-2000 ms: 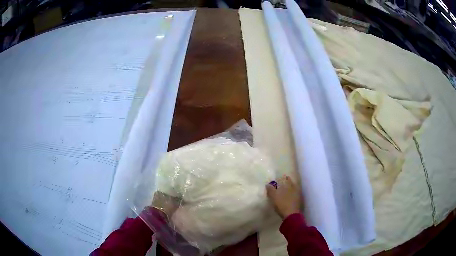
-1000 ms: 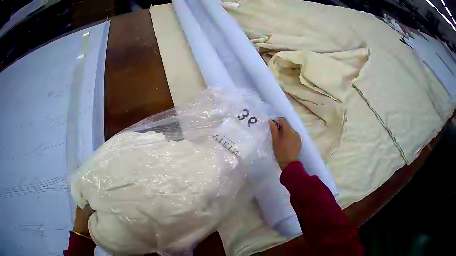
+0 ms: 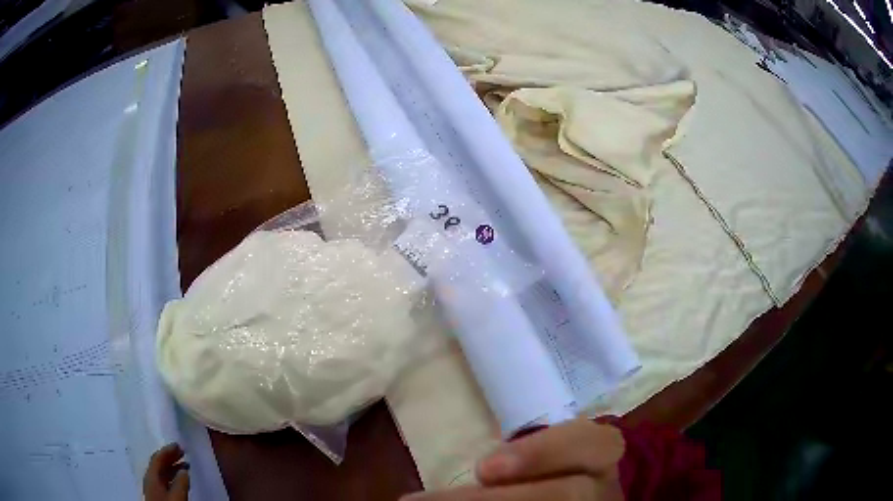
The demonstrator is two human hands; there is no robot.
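A clear plastic bag of cream cloth [image 3: 284, 333] lies across the brown table and a cream fabric strip. Its flatter end, with dark print and a purple mark, overlaps two white paper rolls [image 3: 499, 342]. My right hand [image 3: 558, 455] is at the bottom, just below the lower end of the rolls, fingers towards the left; whether it holds anything is unclear. My left hand [image 3: 166, 475] is at the lower left by the marker paper's edge, cut off by the picture's bottom, fingers apart and empty. Neither hand touches the bag.
White marker paper [image 3: 59, 254] with thin printed lines covers the left, with a transparent strip [image 3: 122, 245] along it. Cream fabric [image 3: 744, 147] spreads on the right, with a crumpled fold [image 3: 597, 127] beside the rolls. White sheets [image 3: 832, 108] lie at the far right.
Both hands have let go of the bag and moved down. The bag lies flatter, with its printed end across the rolls. Earlier the view swung right.
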